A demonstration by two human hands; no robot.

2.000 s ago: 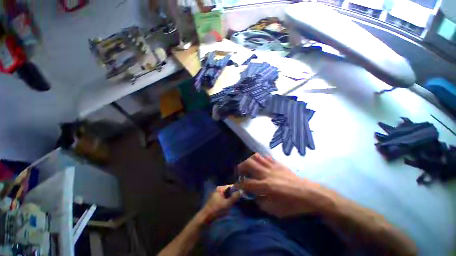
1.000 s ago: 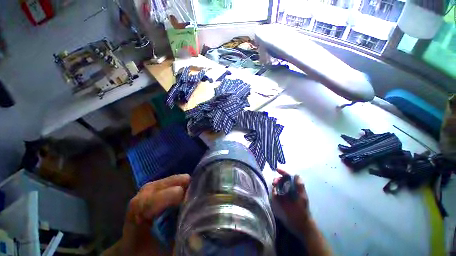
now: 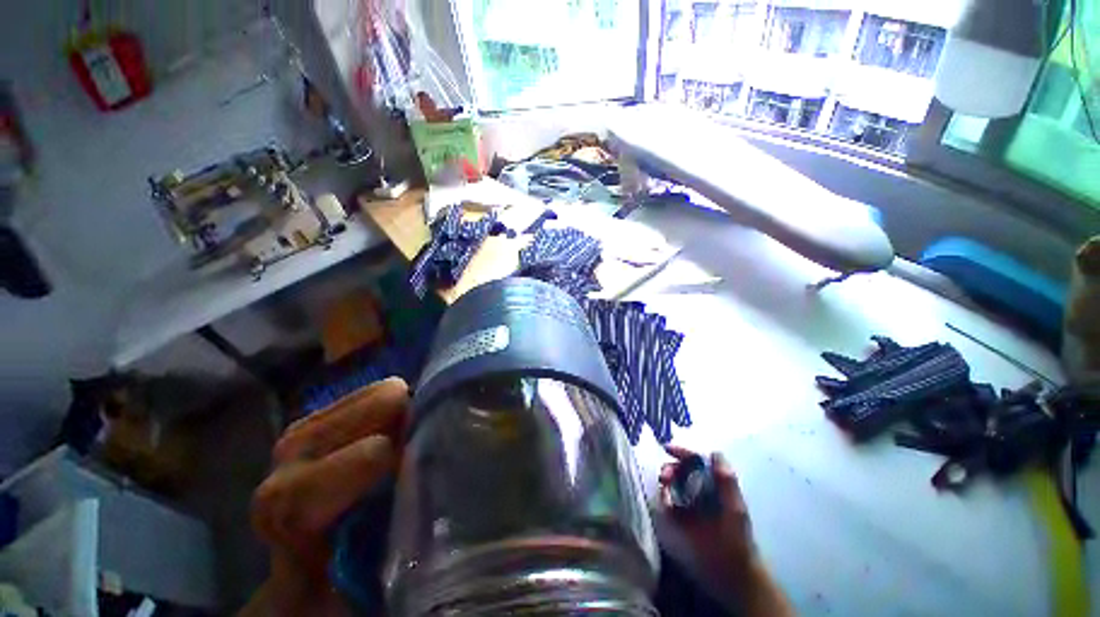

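A clear drinking bottle (image 3: 519, 482) with a wide grey ribbed end is raised close to the camera and fills the lower middle. My left hand (image 3: 332, 482) grips its left side; the hand is cut partly by the bottle. My right hand (image 3: 718, 518) holds a small dark round bottle cap (image 3: 692, 485) in its fingers above the white table. Striped band pieces (image 3: 639, 362) lie fanned on the table behind the bottle, which hides part of them. A darker striped pile (image 3: 899, 380) lies at the right.
The white pressing table (image 3: 796, 482) runs right, with a yellow strip (image 3: 1055, 542) at its edge. A white padded sleeve board (image 3: 760, 199) stands raised at the back by the window. A sewing machine (image 3: 247, 211) is at the left. A white bin (image 3: 103, 530) stands low left.
Since one second ago the bottle's grey end has risen in view and covers more of the striped pile. The view has tilted up slightly. Earlier, both hands were together low down at the cap.
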